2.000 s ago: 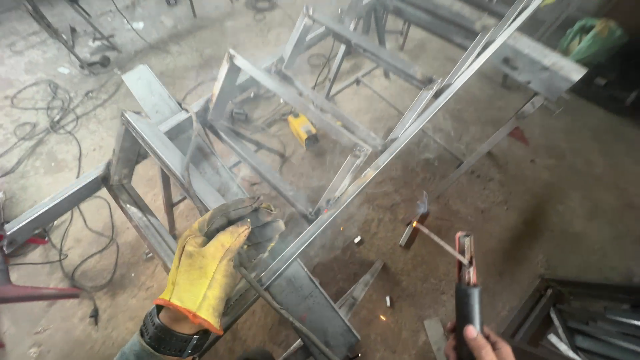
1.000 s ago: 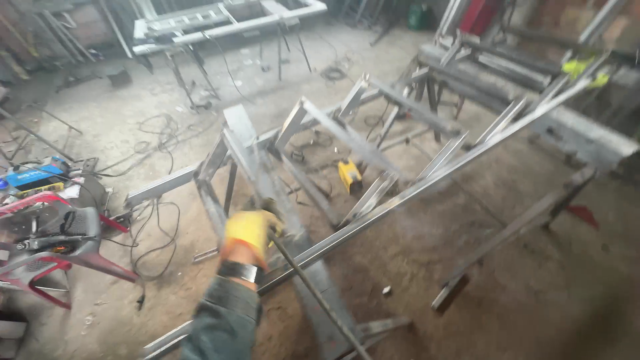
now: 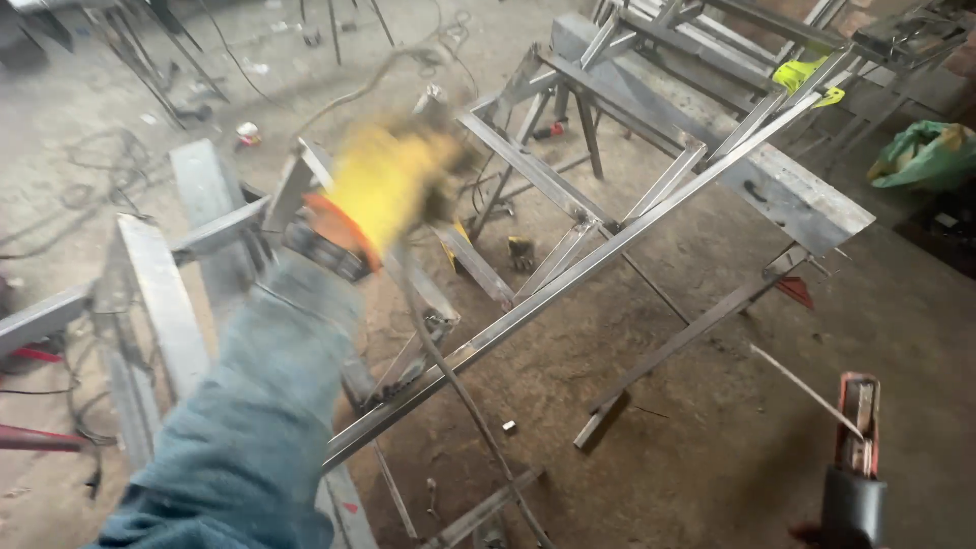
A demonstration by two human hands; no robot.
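Note:
My left hand [image 3: 393, 183], in a yellow work glove with an orange cuff, is blurred above the zigzag steel frame [image 3: 549, 286]. A cable [image 3: 473, 408] hangs down from beside the glove; whether the fingers hold it cannot be told. At the lower right edge my right hand [image 3: 808, 534] shows only as a dark sliver at the black handle of a welding electrode holder [image 3: 854, 488]. A welding electrode [image 3: 804, 389] sits in its jaws and points up and left, apart from the frame.
Steel trestle legs [image 3: 679, 343] and a thick steel beam [image 3: 801, 198] stand at the right. A green bag [image 3: 923, 156] lies on the floor beyond. Loose cables [image 3: 114, 168] are spread over the floor at the left. A flat steel bar [image 3: 210, 221] rises behind the frame.
The gloved left hand has moved up and away along the frame. The electrode holder, out of sight one second ago, is back in view. The sparks and glow seen two seconds ago are gone.

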